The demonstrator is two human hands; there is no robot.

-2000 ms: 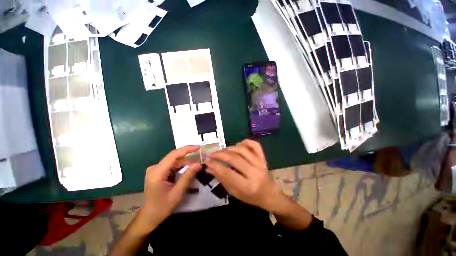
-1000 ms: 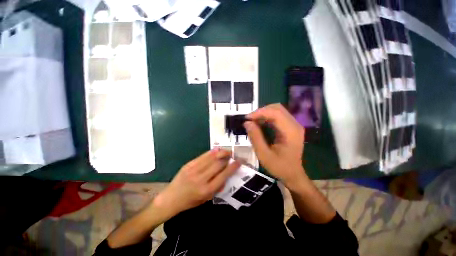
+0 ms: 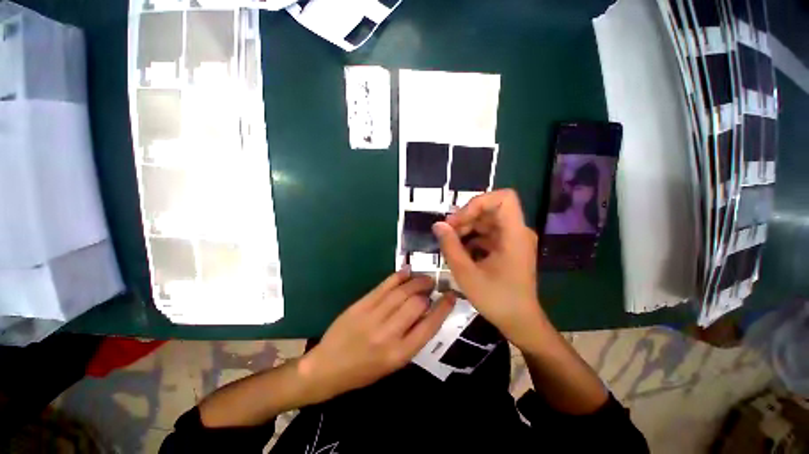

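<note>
A die-cut sheet [image 3: 448,106] lies on the dark green table in front of me, blank at the top, with black squares below. My right hand [image 3: 492,257] is over it, thumb and finger pinched at the right edge of a black square piece [image 3: 423,232] in the left column. My left hand [image 3: 381,324] rests on the sheet's lower part, fingertips down; whether it grips anything is unclear. A white strip with black squares [image 3: 466,350] hangs below the table edge under my hands. A small printed label [image 3: 368,107] lies left of the sheet's top.
Pale-square sheets [image 3: 208,177] lie to the left, with a white block [image 3: 53,177] beyond. A lit smartphone [image 3: 581,195] lies right of the work. Further right are a long white sheet [image 3: 652,168] and fanned black-square sheets [image 3: 745,160]. A white cut-out piece [image 3: 341,22] lies at the top.
The view has shifted, so the work sits further right. My right hand moved from the hands-together position up to the black square, which now lies lower and further left on the sheet.
</note>
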